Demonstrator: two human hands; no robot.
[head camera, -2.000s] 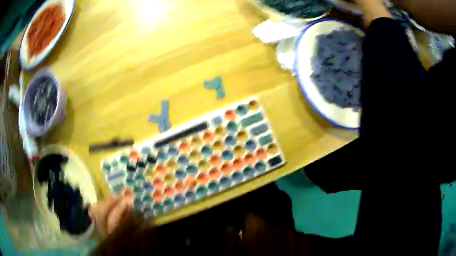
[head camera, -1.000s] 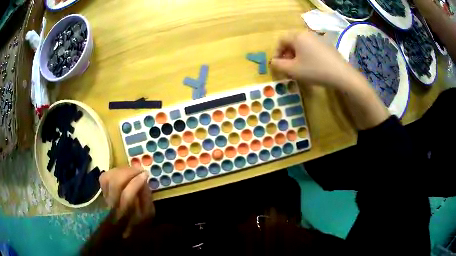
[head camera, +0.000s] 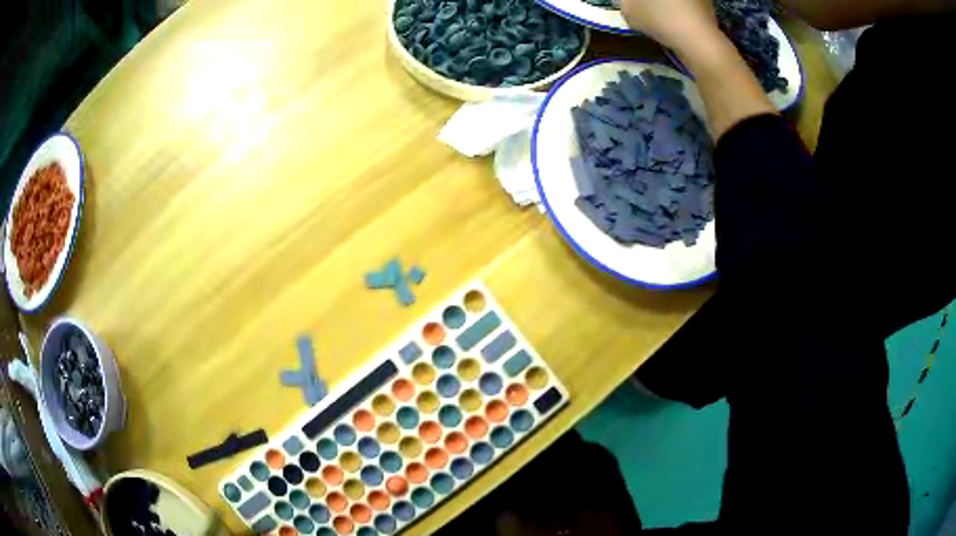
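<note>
The off-white keyboard (head camera: 393, 419) lies at the table's front edge, filled with rows of round orange, yellow, green, grey-blue and black keycaps; its lower left corner is cut off. Small groups of green bars (head camera: 394, 280) and grey bars (head camera: 304, 373) lie above it, and black bars (head camera: 227, 448) lie at its upper left. My right hand (head camera: 671, 19) is at the top edge, over the plates beyond the grey keycap plate (head camera: 556, 196). Its fingers are cut off or hidden, so its grip cannot be told. My left hand is out of the picture.
The green keycap bowl (head camera: 419, 75) is at the top, with a white cloth (head camera: 487, 126) below it. A plate of dark caps (head camera: 791, 79) lies under my right forearm. At left are the orange cap plate (head camera: 73, 209), lilac bowl (head camera: 113, 403) and cream bowl (head camera: 189, 511).
My right hand has moved from above the keyboard's upper right to the far plates. My left hand has left the picture. The view has turned; the green group shows another small piece.
</note>
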